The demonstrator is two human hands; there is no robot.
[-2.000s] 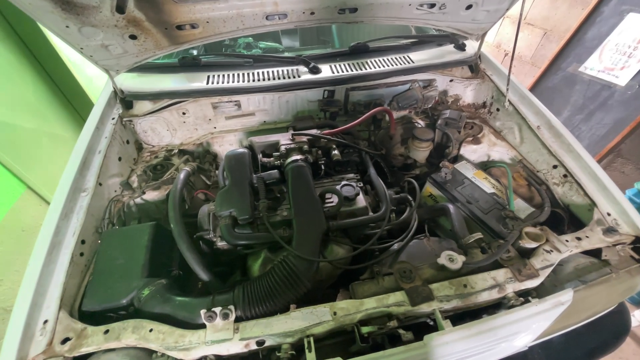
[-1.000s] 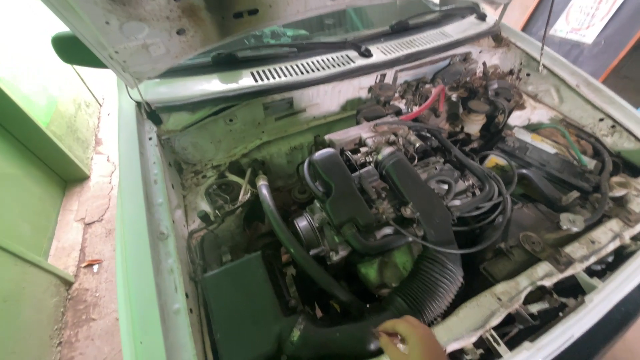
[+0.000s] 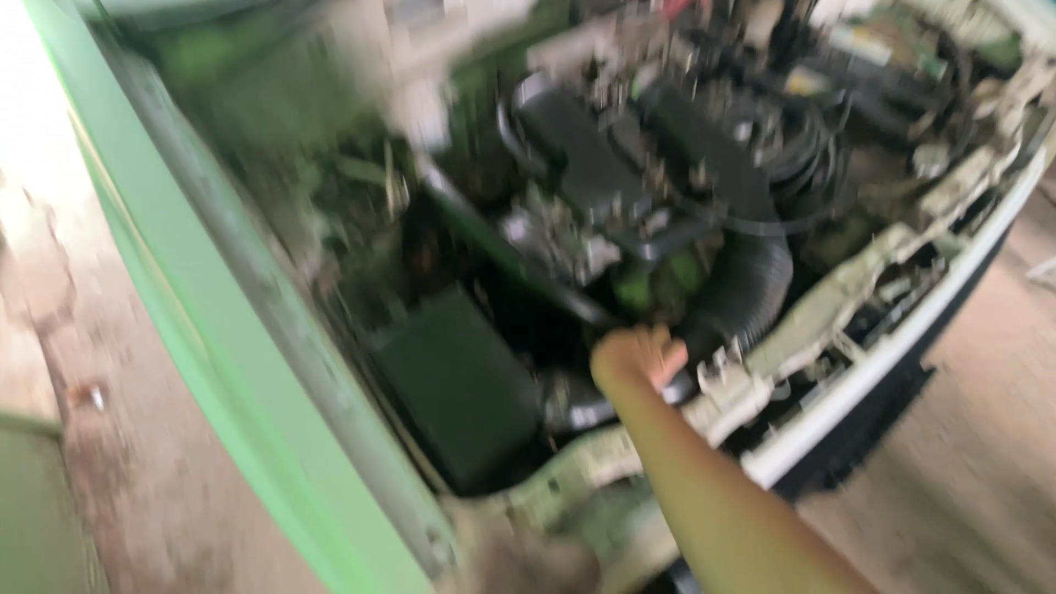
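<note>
My right hand (image 3: pixel 639 359) reaches in from the lower right over the front of a car's engine bay. It is blurred, with the fingers bent down by the black air intake duct (image 3: pixel 577 408), near the lower end of the ribbed intake hose (image 3: pixel 747 285). Whether it grips the duct or only rests there, I cannot tell. Just left of the hand sits the black air filter box (image 3: pixel 458 388). A thin black hose (image 3: pixel 511 252) slants down toward my fingers. My left hand is not seen.
The pale green fender (image 3: pixel 190 322) runs down the left side. Along the front lies the white radiator support panel (image 3: pixel 833 305). The battery (image 3: pixel 858 41) stands at the upper right. A blurred brownish shape at the bottom edge cannot be identified.
My right hand, absent two seconds ago, showed at the bottom edge one second ago; now it and the forearm extend over the intake duct. The view has swung left and closer.
</note>
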